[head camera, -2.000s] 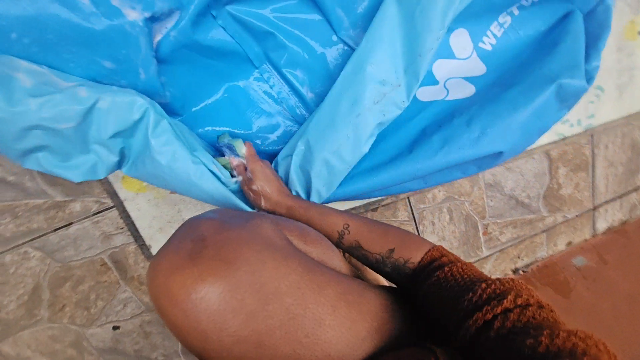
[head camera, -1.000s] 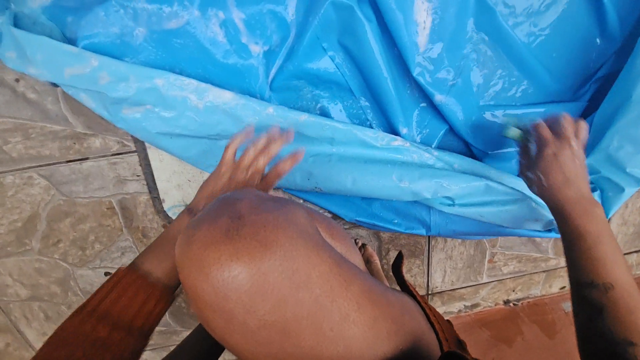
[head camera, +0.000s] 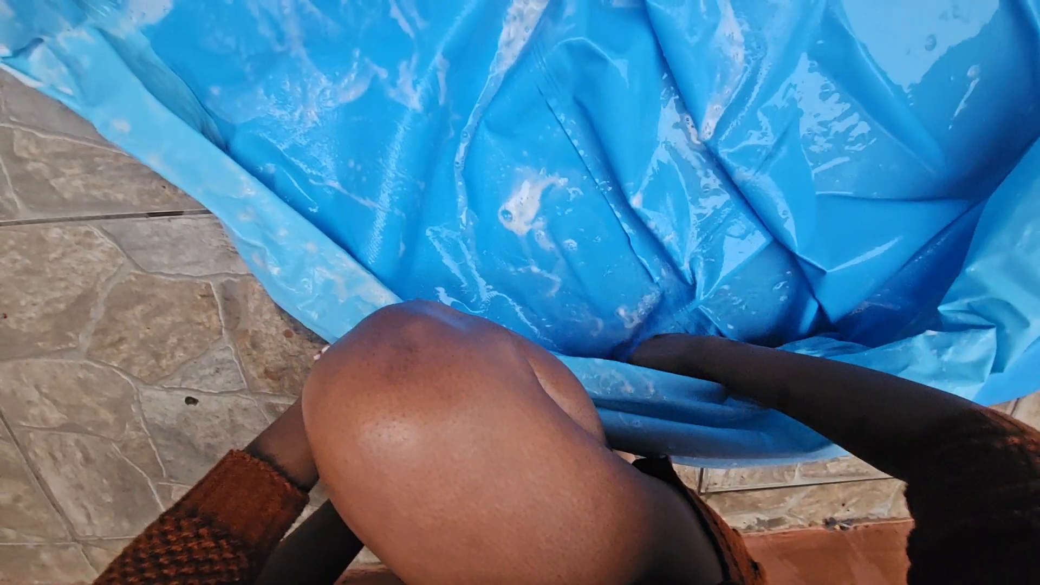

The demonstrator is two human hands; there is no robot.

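Observation:
A wet blue plastic pool sheet [head camera: 569, 187] lies in creases, with soap suds [head camera: 528, 203] on its surface. My right hand [head camera: 662, 351] reaches over the light-blue rim [head camera: 650, 390] into the fold; its fingers are hidden, and whether it holds anything cannot be seen. My left hand [head camera: 321, 353] is almost wholly hidden behind my bent knee [head camera: 431, 390], close to the sheet's lower-left edge. Only a small bit of it shows, so its grip cannot be told.
Stone-patterned floor tiles [head camera: 146, 317] run along the left and below the sheet. A reddish-brown surface [head camera: 837, 552] shows at the bottom right. My bent leg fills the lower middle, between my two arms.
A second ago my right hand held something greenish farther right on the sheet; that thing is now out of sight. My left hand, then spread beside the rim, is now mostly behind my knee.

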